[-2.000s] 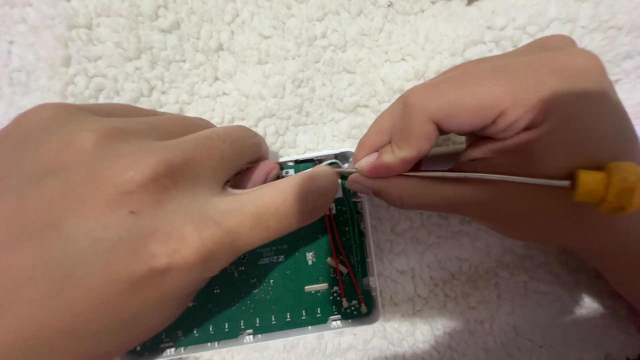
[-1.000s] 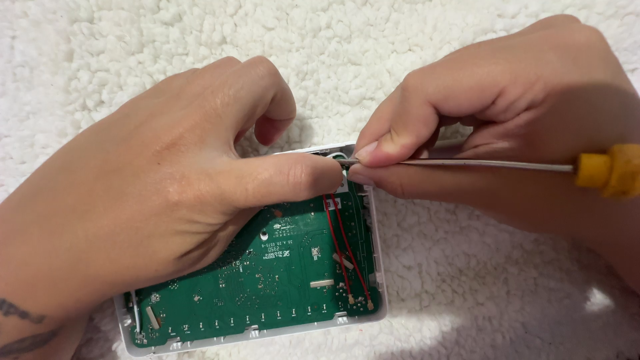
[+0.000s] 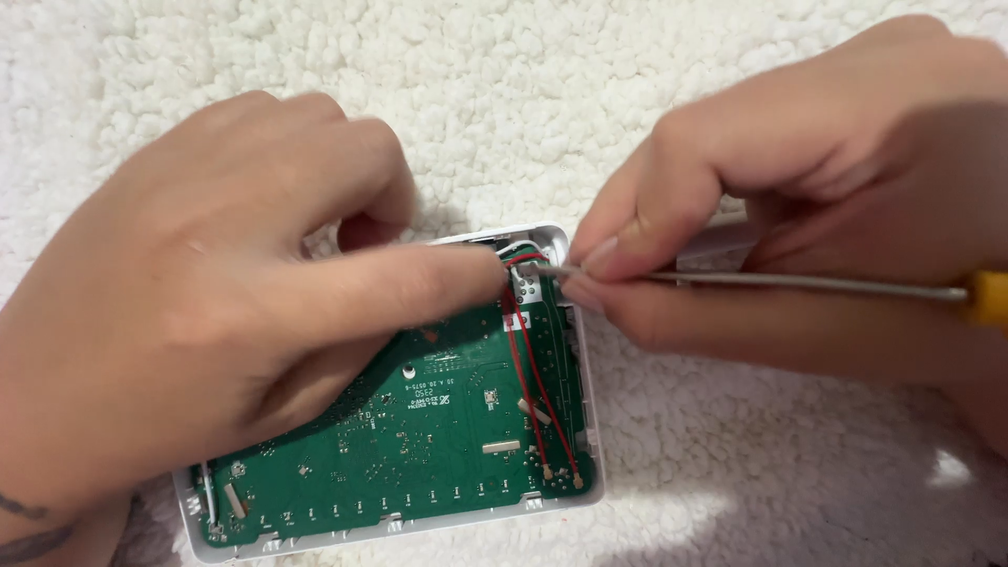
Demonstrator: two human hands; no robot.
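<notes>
A green circuit board [image 3: 441, 394] lies in a white plastic casing [image 3: 600, 441]. My left hand [image 3: 260, 276] reaches over the board from the left, its thumb tip pressed near the red wires [image 3: 529, 370] at the top right corner; whether it pinches anything is hidden. My right hand [image 3: 756, 205] pinches the thin metal shaft [image 3: 795, 283] of a yellow-handled tool [image 3: 988, 299] between thumb and finger. The shaft's blurred tip is at the board's top right corner, beside my left thumb. A white wire [image 3: 524, 246] curves along that corner, above the red ones.
White fleecy fabric [image 3: 504, 94] spreads under the casing and both hands. Small clips line the casing's lower edge. More white wire [image 3: 209, 492] runs at the board's lower left corner. Part of a pale object [image 3: 713, 236] shows behind the right fingers.
The fingers of my left hand have lifted off the casing's top edge since the oldest frame, uncovering more board. My right hand has drawn slightly right, and red wire now shows at the corner.
</notes>
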